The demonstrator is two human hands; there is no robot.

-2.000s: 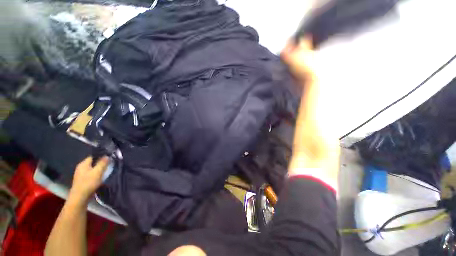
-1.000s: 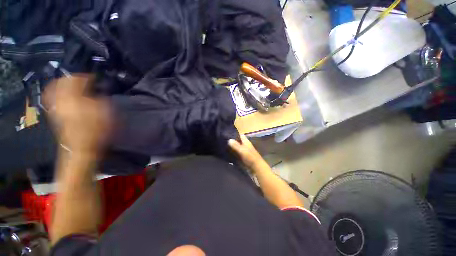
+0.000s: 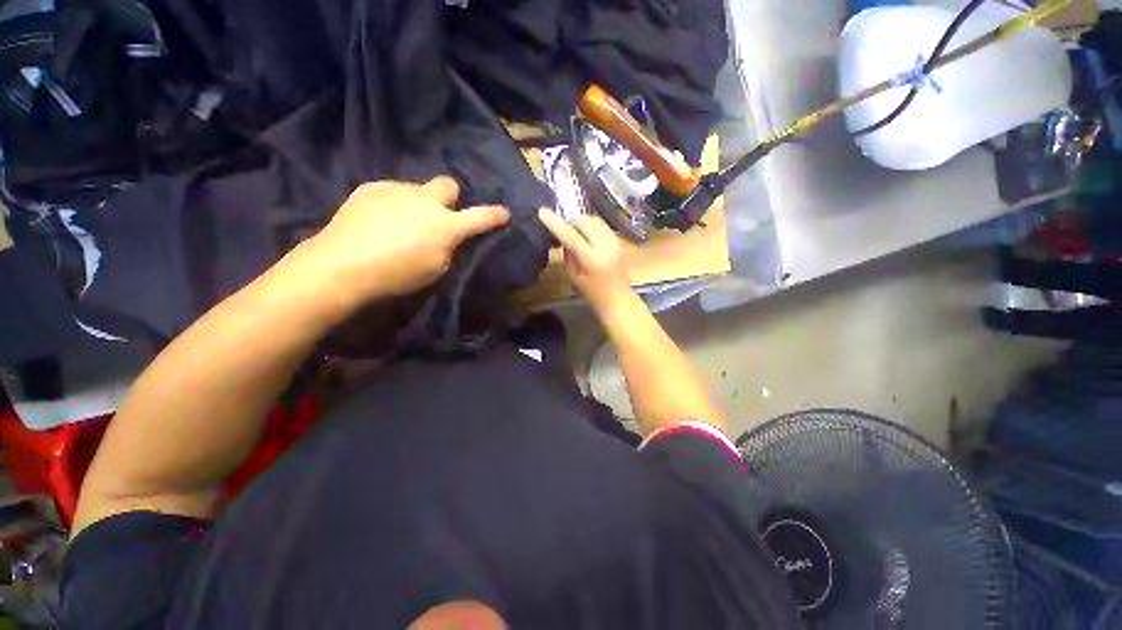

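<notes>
A dark garment (image 3: 234, 215) lies spread over the board in front of me, its right end bunched between my hands. My left hand (image 3: 400, 234) is on the cloth, with index finger and thumb extended to the right. My right hand (image 3: 591, 256) is at the cloth's right edge, fingertips touching or pinching it; the exact grip is unclear. The steam iron (image 3: 640, 154), with an orange-brown handle, stands on a metal plate just beyond my right hand, untouched.
A tan board (image 3: 695, 240) lies under the iron. A yellow hose with black cable (image 3: 849, 99) runs right past a white rounded object (image 3: 972, 99). A black fan (image 3: 874, 517) stands lower right. A red basket (image 3: 49, 462) is lower left. More dark garments (image 3: 603, 55) lie beyond.
My left hand has moved right across the cloth, close to my right hand. My right hand has risen slightly along the cloth's edge. The iron remains on its plate.
</notes>
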